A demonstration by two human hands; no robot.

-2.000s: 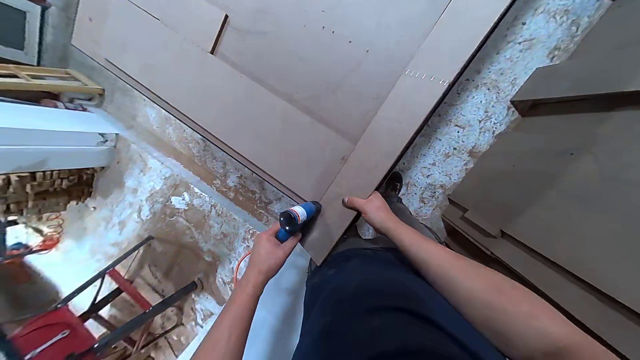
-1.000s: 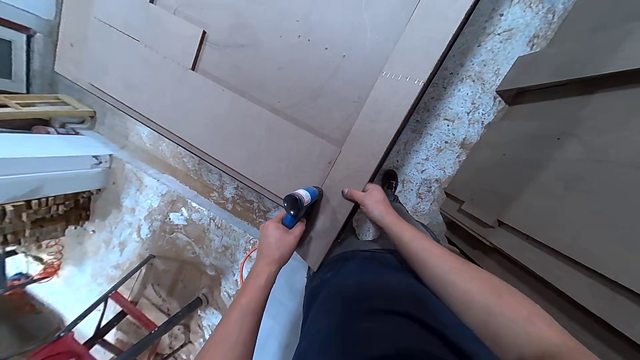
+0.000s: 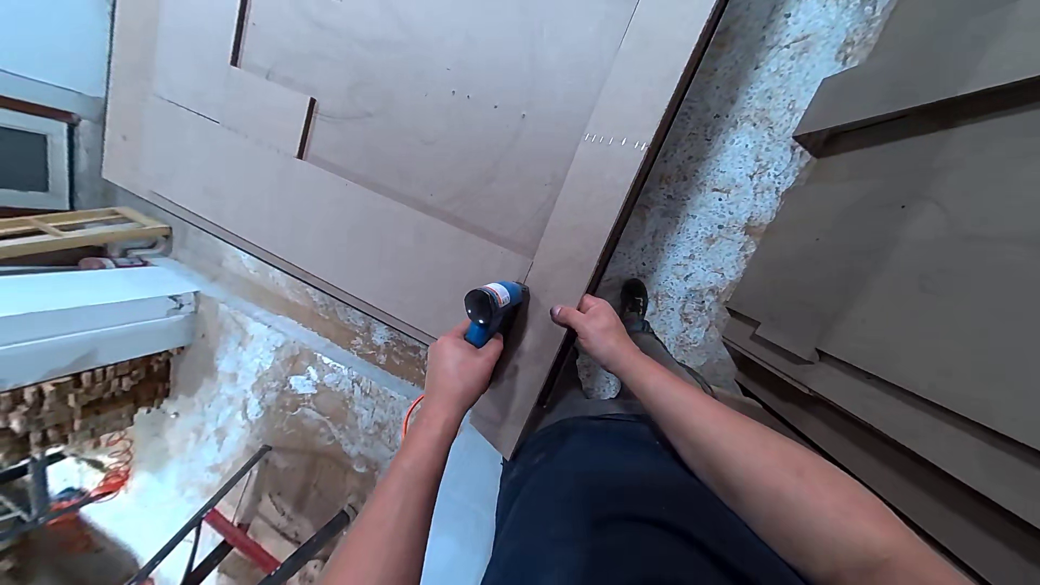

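Observation:
My left hand (image 3: 461,370) grips a blue and black pneumatic nailer (image 3: 494,307), whose nose rests at the seam between two wooden strips near the panel's lower corner. A red-orange air hose (image 3: 410,416) shows beside the left wrist. My right hand (image 3: 597,325) lies on the near edge strip (image 3: 569,244), thumb on top and fingers at its edge, not far right of the tool. The large wooden panel (image 3: 422,106) has raised strips around a lower field. A row of staples (image 3: 616,141) crosses the edge strip farther up.
More stacked panels (image 3: 918,268) stand at the right, past a speckled strip of floor (image 3: 699,219). At lower left are a metal frame with a red bar (image 3: 241,540), a coiled orange hose (image 3: 116,463) and a rough plastered surface (image 3: 325,382). A yellow wooden frame (image 3: 81,230) lies at left.
The nailer has moved from the panel's corner end up along the seam, and it has tipped more upright. My right hand keeps its place on the edge strip. The view has shifted a little.

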